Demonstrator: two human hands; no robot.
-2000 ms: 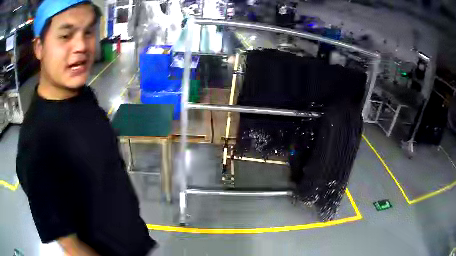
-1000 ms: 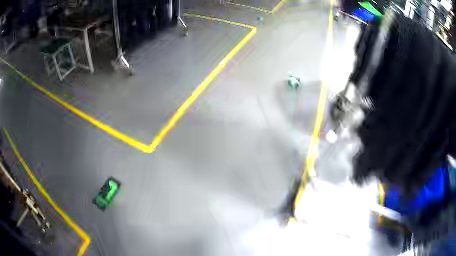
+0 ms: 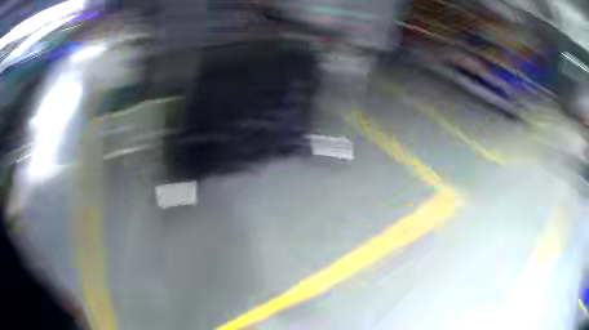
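Note:
Neither of my hands can be made out; the view is badly blurred. Nearest in front of me is the grey floor (image 3: 310, 213) with a yellow line (image 3: 361, 248) that bends at a corner on the right. Two white rectangles show, one on the left (image 3: 176, 194) and one near the middle (image 3: 332, 147). A large dark shape (image 3: 252, 103) stands behind them, too blurred to name.
Another yellow line (image 3: 93, 258) runs down the left side. A bright white glare (image 3: 55, 129) is at the left. Blurred orange, brown and blue things (image 3: 491, 51) are at the upper right. A dark shape fills the lower left corner.
My view has swung away from the person in black and the rack of hanging black strands. The green floor marker has left the view. The two white rectangles and large dark shape have appeared.

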